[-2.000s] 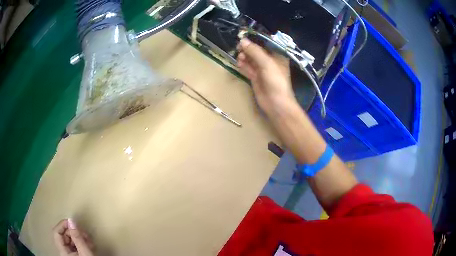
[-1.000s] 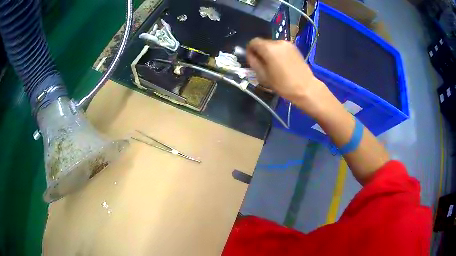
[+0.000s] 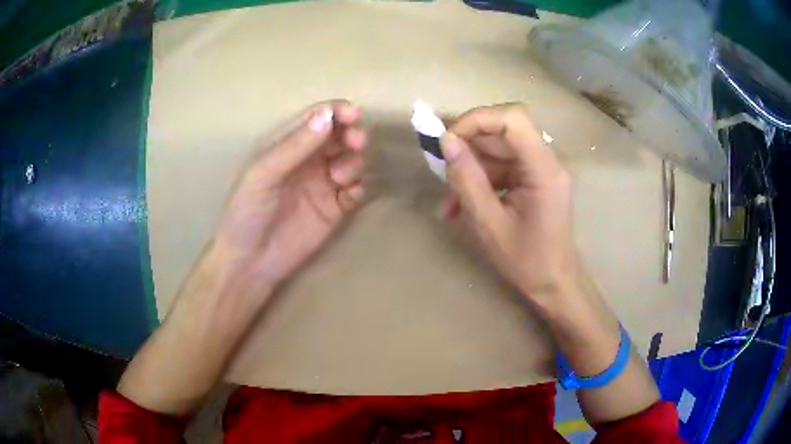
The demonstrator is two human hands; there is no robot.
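My right hand (image 3: pixel 512 191) holds a white plastic housing (image 3: pixel 423 115) with a black band between thumb and fingers, above the middle of the tan mat (image 3: pixel 382 303). The housing is tilted, its white end pointing up and left; its lower part is partly hidden by the fingers. My left hand (image 3: pixel 299 182) is to its left, apart from it, with curled fingers and the thumb near the index finger. It is slightly blurred, and I cannot tell whether something small is in it. No wires or circuit board can be made out.
The clear stained fume hood (image 3: pixel 642 82) hangs over the mat's upper right. Tweezers (image 3: pixel 668 221) lie at the mat's right. The soldering iron stand (image 3: pixel 733 217) and a grey cable are at the right edge, with blue crates (image 3: pixel 694 377) below. A dark surface (image 3: pixel 74 208) is at left.
The view has swung left to the mat. My right hand has come from the soldering stand area to the middle and now visibly holds the white housing. My left hand is back in view.
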